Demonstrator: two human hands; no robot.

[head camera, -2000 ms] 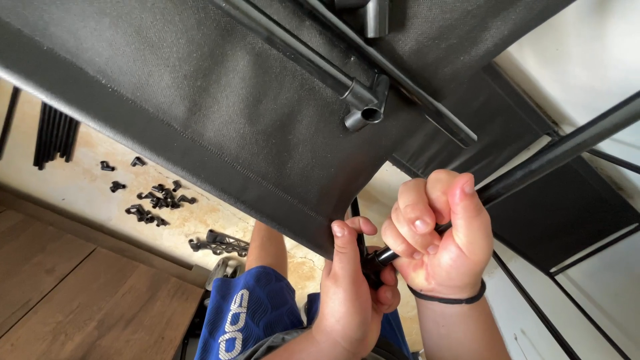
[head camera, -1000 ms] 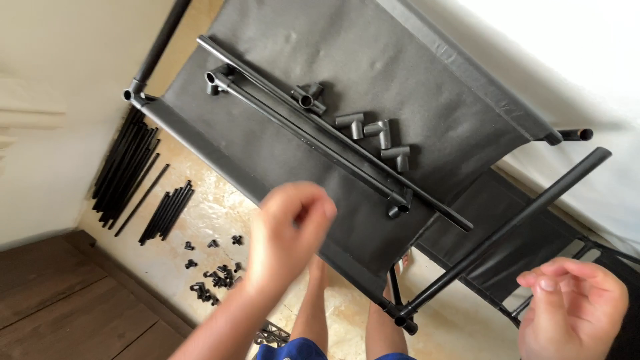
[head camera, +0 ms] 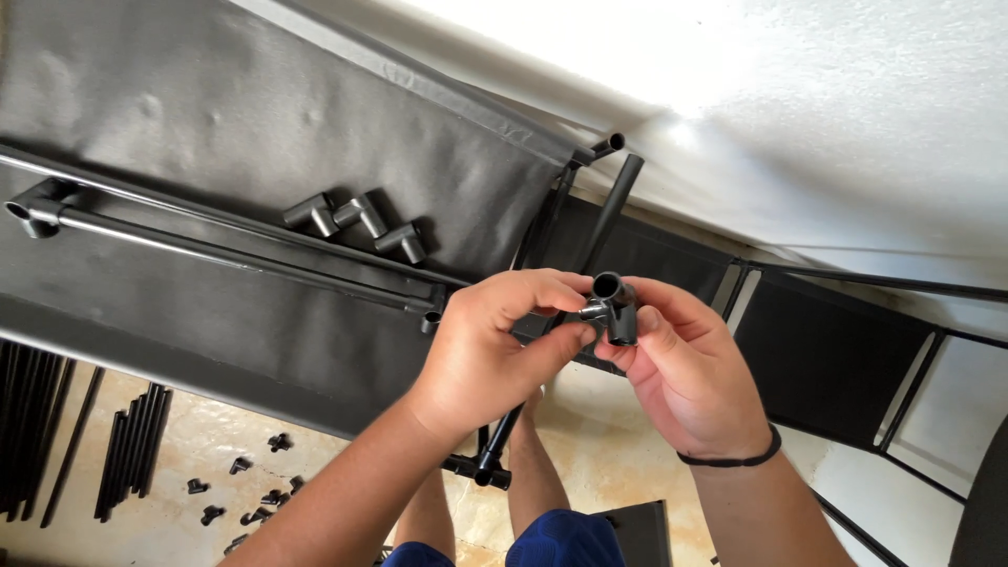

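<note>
Both hands meet at a black multi-way pipe connector [head camera: 616, 309], held over the corner of a black fabric shelf panel. My left hand [head camera: 508, 339] pinches its small side stub between thumb and fingers. Around the connector's right side close the thumb and fingers of my right hand [head camera: 693, 362]. Several loose black tee connectors [head camera: 358, 214] lie on the fabric panel [head camera: 260, 102]. Beside them rest a long black tube [head camera: 197, 206] and a second tube [head camera: 236, 256] with connectors on its ends. An upright black tube [head camera: 613, 209] rises behind my hands.
On the floor at the lower left lie bundles of black tubes [head camera: 134, 445] and scattered small connectors [head camera: 239, 465]. A second black fabric frame [head camera: 835, 346] extends to the right along the white wall [head camera: 866, 142]. A frame corner joint [head camera: 490, 475] is near my legs.
My hands, apart a second ago, have come together, and a connector is now held between them. Earlier my hands were at the frame's lower corner. The view has shifted closer to the panel.
</note>
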